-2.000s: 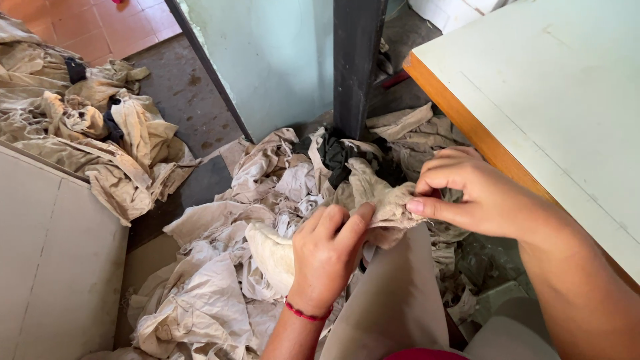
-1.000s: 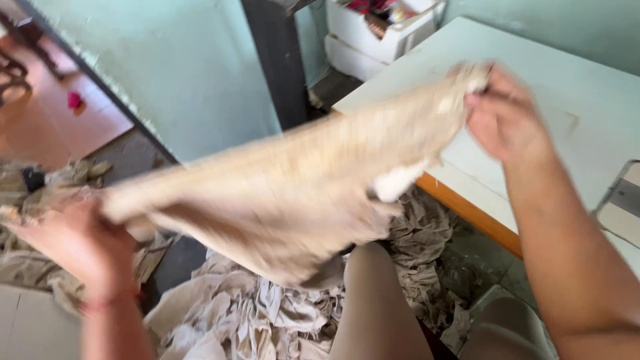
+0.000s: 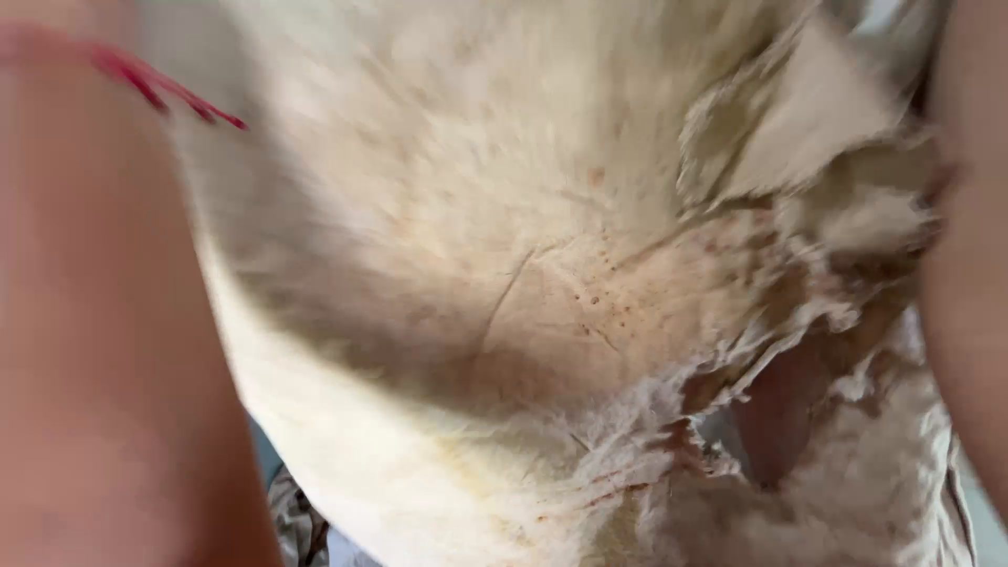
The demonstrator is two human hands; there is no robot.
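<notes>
A stained, cream-coloured cloth (image 3: 504, 315) fills most of the head view, very close to the camera. Its right side is torn and frayed, with a ragged hole low on the right. Small brown spots mark its middle, and a shadow curves across it. My left forearm runs down the left edge, with a red string bracelet (image 3: 157, 87) near the top. Part of my right arm shows at the right edge. Both hands lie outside the view, so their hold on the cloth is hidden.
A bit of crumpled cloth (image 3: 295, 520) shows below, beside the cream cloth's lower left edge. The raised cloth hides most of the surroundings.
The cloth, stretched between both hands above the rag pile one second ago, has come up close before the camera. Both hands have passed out of view.
</notes>
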